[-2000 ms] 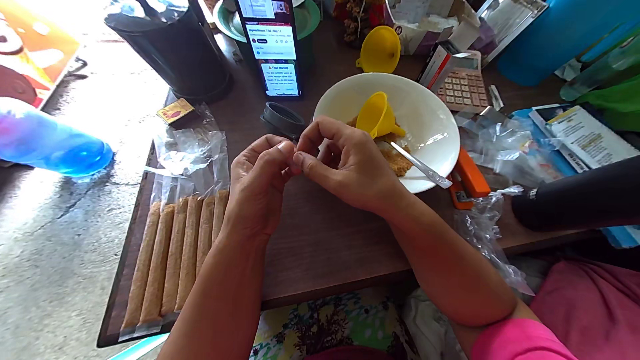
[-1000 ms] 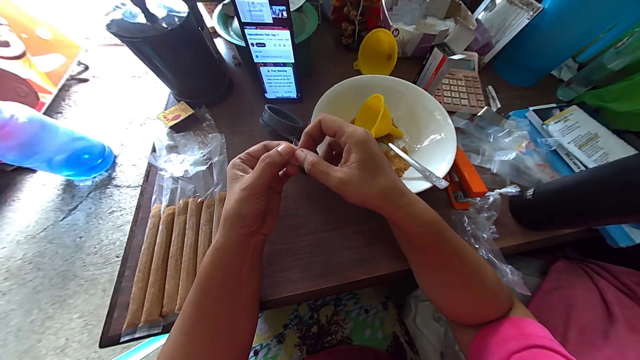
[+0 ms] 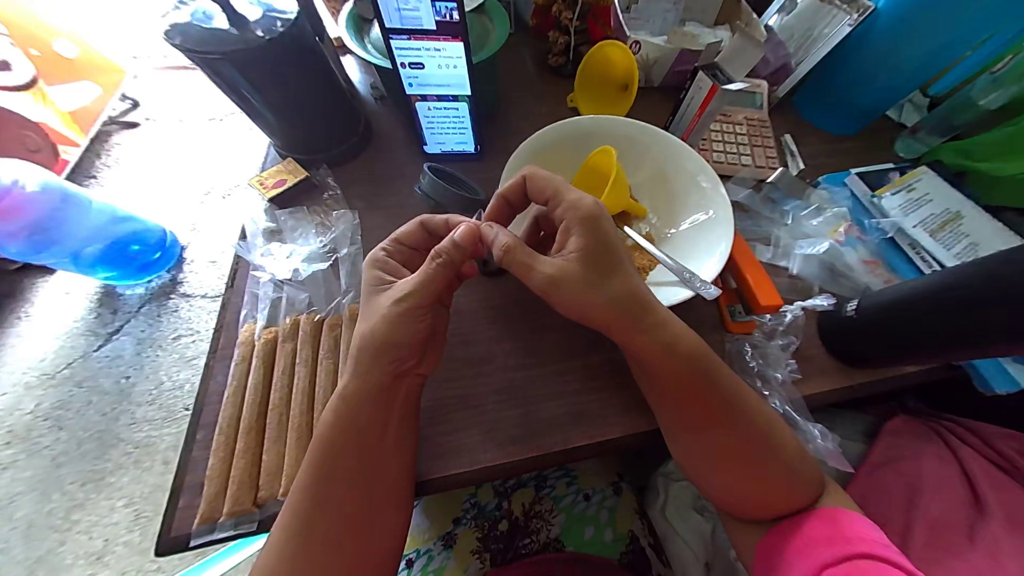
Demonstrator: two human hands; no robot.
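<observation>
My left hand (image 3: 416, 288) and my right hand (image 3: 564, 248) meet fingertip to fingertip above the table, pinching something small and thin; too little of it shows to name it. Just right of them sits a white bowl (image 3: 704, 192) with brown granules (image 3: 644, 260), a yellow plastic funnel (image 3: 602, 178) and a metal spoon (image 3: 672, 262) whose handle rests over the rim. To the left, several slim clear plastic tubes filled with brown granules (image 3: 276, 408) lie side by side, their empty ends (image 3: 300, 248) crumpled. A grey lid (image 3: 450, 188) stands beyond my hands.
A lit phone (image 3: 440, 88) stands at the back, near a black container (image 3: 272, 88) and a matchbox (image 3: 278, 178). Another yellow funnel (image 3: 606, 78), a calculator (image 3: 740, 140), an orange stapler (image 3: 750, 276), loose plastic bags (image 3: 808, 240) and a black bottle (image 3: 920, 308) are on the right.
</observation>
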